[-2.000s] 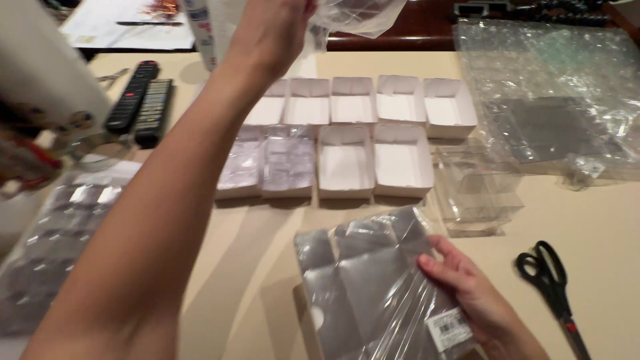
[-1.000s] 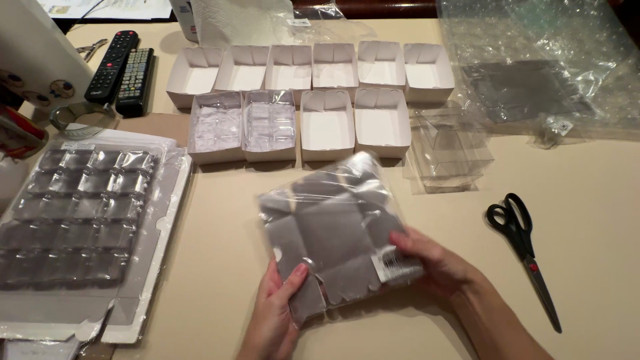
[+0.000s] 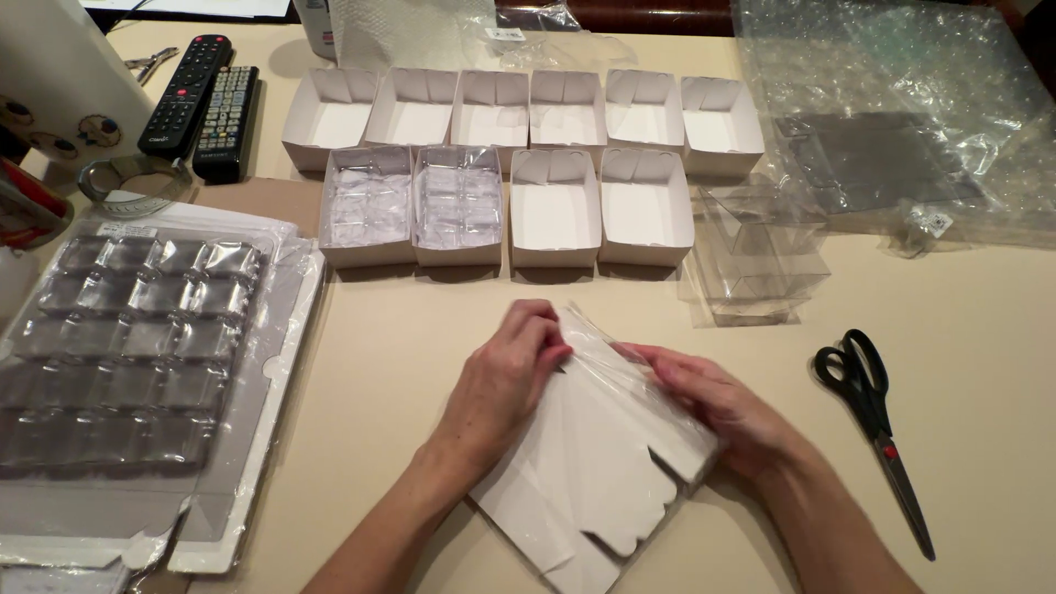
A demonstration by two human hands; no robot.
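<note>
A stack of flat white die-cut cardboard blanks in a clear plastic wrapper (image 3: 610,445) lies tilted between my hands, low in the middle. My left hand (image 3: 503,379) pinches the wrapper at its upper corner. My right hand (image 3: 718,404) grips the right edge, fingers partly behind it. Beyond them, white open cardboard boxes (image 3: 557,202) stand in two rows. Two front-row boxes at the left hold clear plastic trays (image 3: 459,198) over whitish contents. Clear folded plastic boxes (image 3: 759,256) lie right of the front row.
Black-handled scissors (image 3: 874,404) lie at the right. At the left is a clear molded tray (image 3: 132,346) on flat cardboard blanks (image 3: 285,388). Two remote controls (image 3: 223,124), a tape roll (image 3: 132,186) and pliers (image 3: 151,64) lie upper left. Bubble wrap (image 3: 907,82) covers the back right.
My left hand has come down from the back to the package. The package, grey side up earlier, now shows its white side.
</note>
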